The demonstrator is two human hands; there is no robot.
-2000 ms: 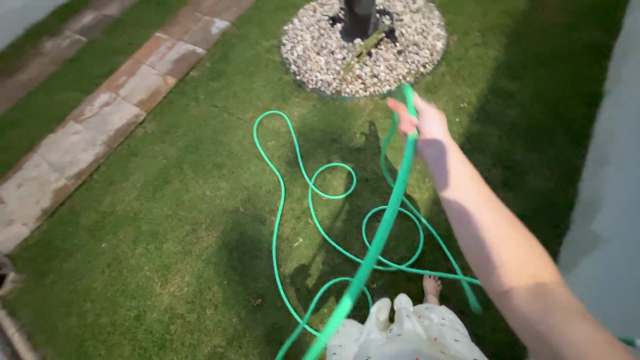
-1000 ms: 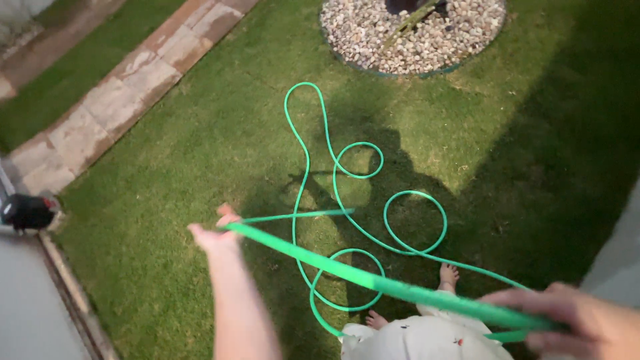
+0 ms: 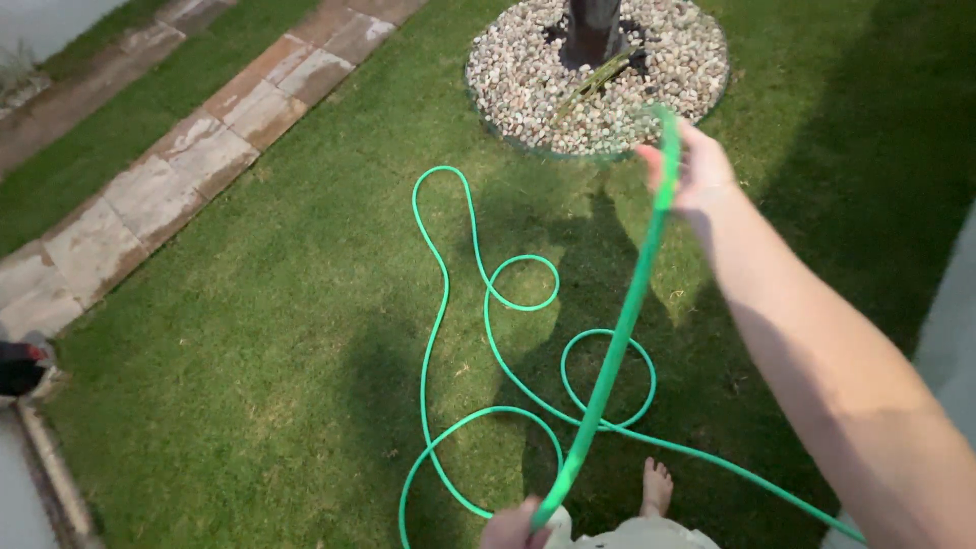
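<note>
A length of green garden hose (image 3: 618, 335) runs taut between my two hands. My right hand (image 3: 698, 171), on an outstretched arm, holds its upper part between thumb and fingers, in line with the edge of the gravel bed; the hand is slightly blurred. At the bottom edge my left hand (image 3: 515, 526) is closed around the lower part, partly cut off by the frame. Below, more of the hose lies on the grass in loose loops and curves, running off toward the lower right.
A round bed of pebbles (image 3: 526, 99) surrounds a dark trunk (image 3: 593, 30). Stone paving (image 3: 175, 164) crosses the upper left. A dark object (image 3: 23, 367) stands by the left edge, a pale wall (image 3: 949, 335) at the right. My bare foot (image 3: 656, 486) is on the lawn.
A second ago my left hand was stretched out to the left and my right hand was low at the right. Now the right is stretched forward and the left is low near my body.
</note>
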